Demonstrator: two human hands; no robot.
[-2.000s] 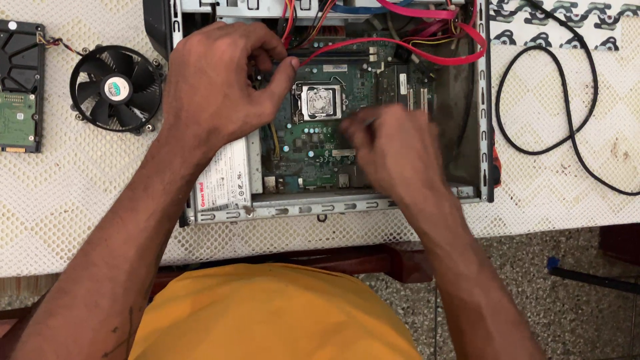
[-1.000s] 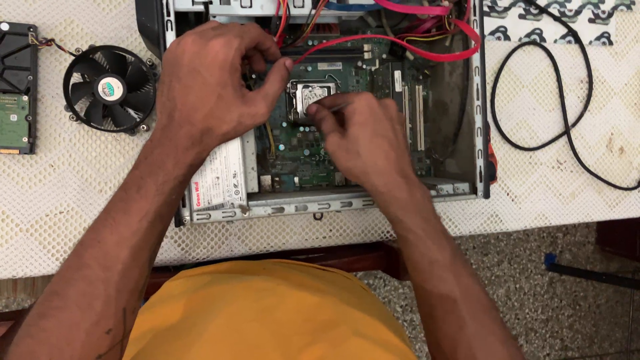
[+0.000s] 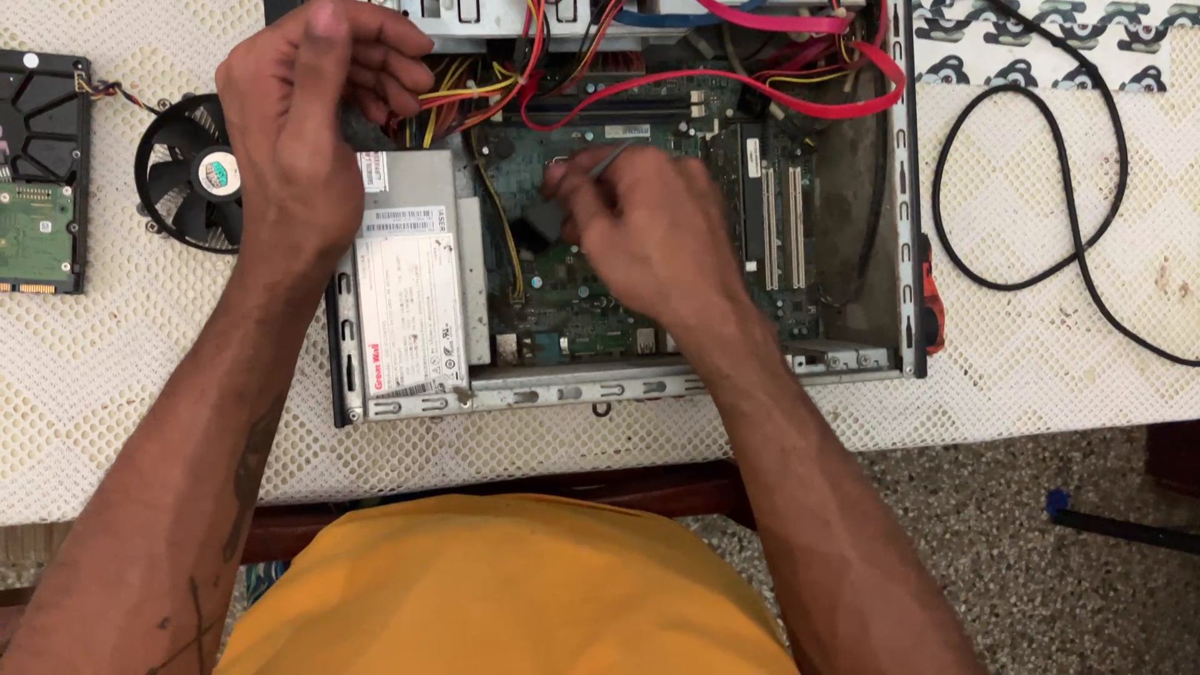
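Note:
An opened desktop computer case (image 3: 562, 386) lies in front of me with its motherboard (image 3: 600, 300) showing. My right hand (image 3: 647, 220) is over the middle of the board, its fingers closed on a thin grey tool (image 3: 609, 159) whose kind I cannot tell. That hand hides the processor area. Above the power supply (image 3: 408, 281) and the upper left of the case is my left hand (image 3: 314, 122), palm partly turned up, fingers loosely curled and apart, nothing seen in it. A red flat cable (image 3: 675, 77) arches over the board's top.
A round cooling fan (image 3: 187, 173) and a hard drive (image 3: 42, 178) lie on the patterned white tablecloth (image 3: 131, 375) at the left. A black cord (image 3: 1059, 169) loops at the right, below a patterned sheet (image 3: 1041, 47). Bundled wires (image 3: 469, 94) cross the case's upper part.
My left hand has lifted away from the red cable and turned its palm up. My right hand has moved from the processor's lower edge to cover the processor area.

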